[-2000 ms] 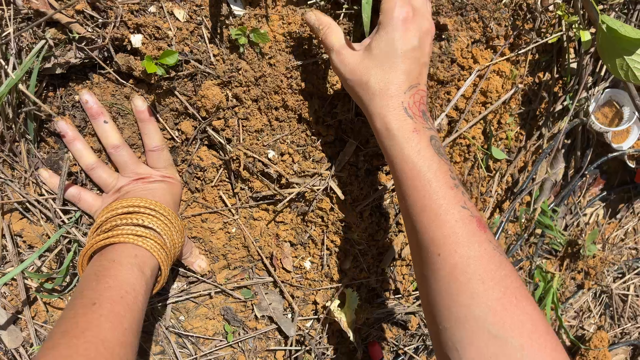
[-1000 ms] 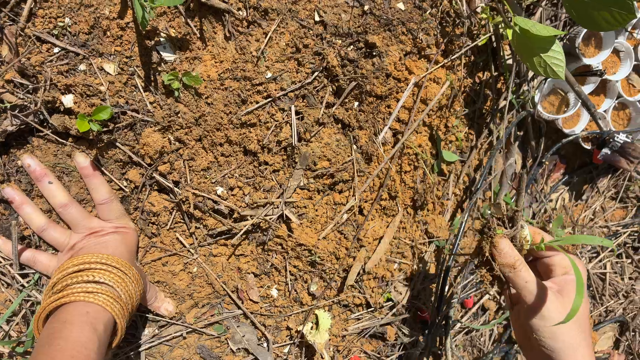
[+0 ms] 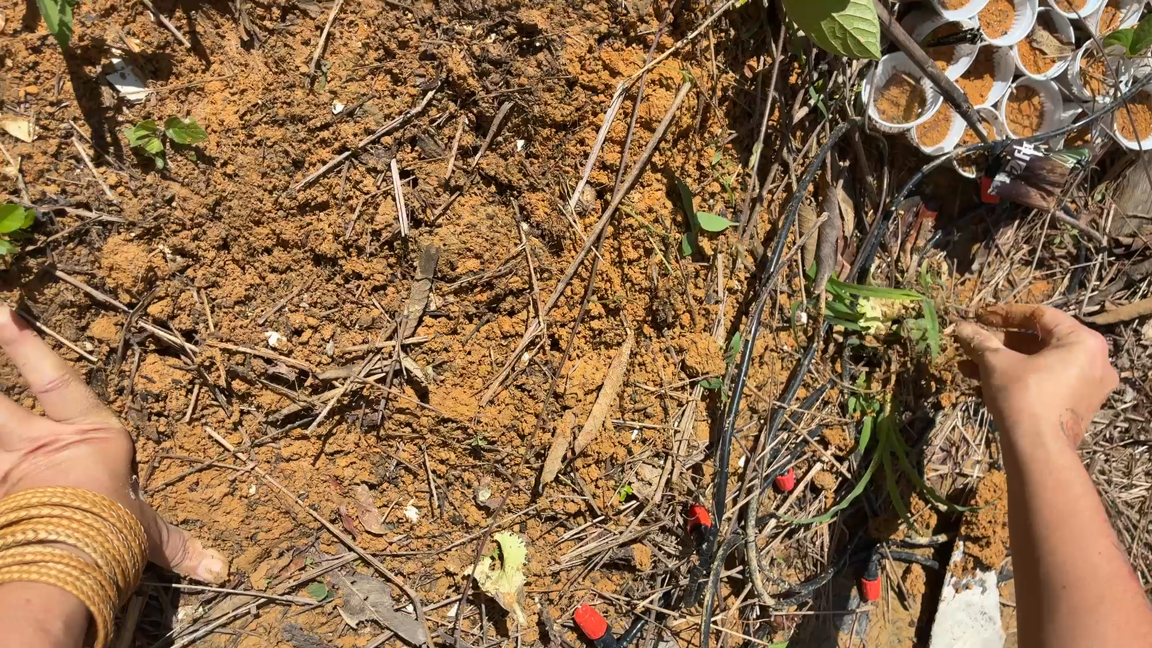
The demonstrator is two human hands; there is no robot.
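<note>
My left hand (image 3: 67,450), with stacked woven golden bangles (image 3: 67,553) at the wrist, rests spread on the orange soil (image 3: 360,270) at the left edge, partly out of view. Toward the right side, my right hand (image 3: 1044,360) has its thumb and forefinger close together beside a pulled green plant (image 3: 886,310) with pale roots or leaf bases; whether the fingers still touch it cannot be told. Long grassy leaves (image 3: 886,459) lie just below, over dry straw.
Black irrigation tubes (image 3: 751,333) run down the right of the soil, with red-tipped drippers (image 3: 591,621) near the bottom. White cups of soil (image 3: 900,94) crowd the upper right. Small seedlings (image 3: 165,137) grow at the upper left. A pale board (image 3: 967,603) lies at the lower right.
My right hand has moved from the top of the soil to the right side. In the middle frame it held a green plant with soil on it. My left hand stays spread on the ground.
</note>
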